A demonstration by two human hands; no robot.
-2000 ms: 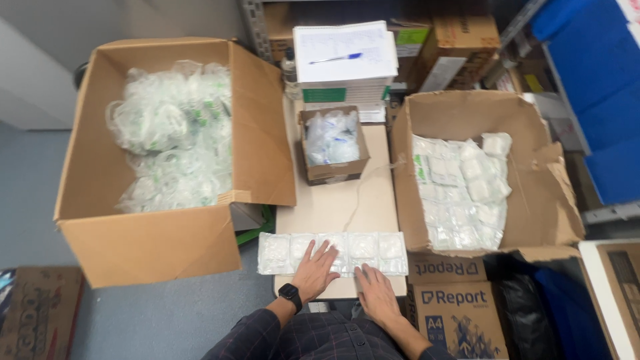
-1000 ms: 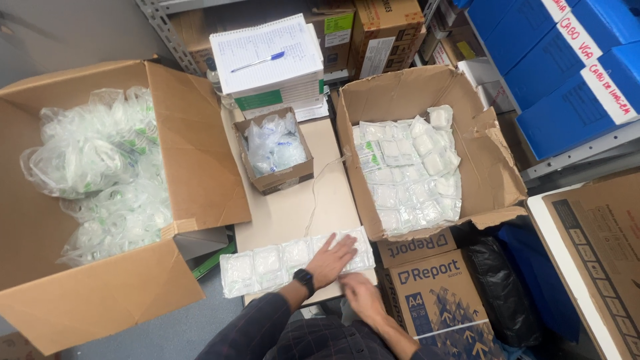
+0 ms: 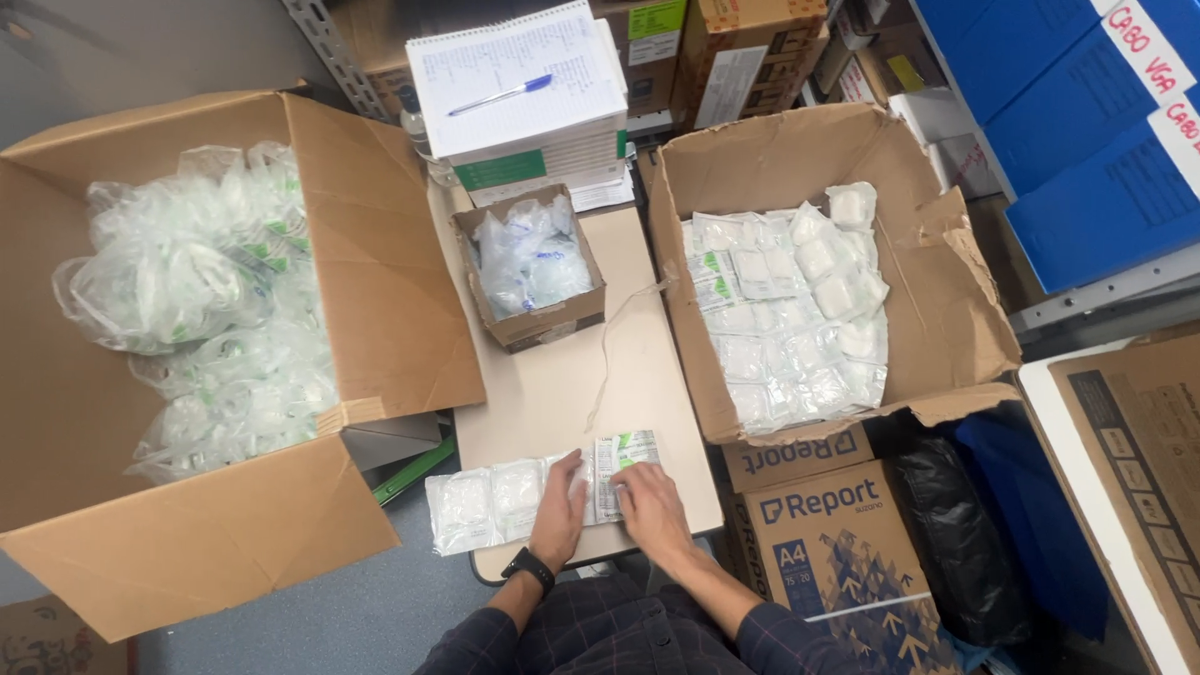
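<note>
A strip of clear sealed packets with white square pads (image 3: 518,487) lies across the near end of the beige table. Its right end is folded over, showing a printed white and green side (image 3: 627,450). My left hand (image 3: 561,511), with a black watch on the wrist, rests on the strip just left of the fold. The fingers of my right hand (image 3: 649,506) touch the folded printed part; whether they pinch it cannot be told. To the right, an open cardboard box (image 3: 947,281) holds many similar packets (image 3: 759,319). On the left, a larger cardboard box (image 3: 394,244) holds bulging clear plastic bags (image 3: 202,291).
A small cardboard box of plastic bags (image 3: 553,319) stands on the beige table (image 3: 647,375), beside a thin string (image 3: 614,352). Behind it, a spiral notebook with a blue pen (image 3: 516,75) tops a stack. Paper cartons (image 3: 834,534) stand below right; blue bins (image 3: 1106,206) fill a shelf.
The strip lay flat at full length in the earlier frames; its right end is now folded over to the left. My right hand has moved from the table's near edge onto the fold.
</note>
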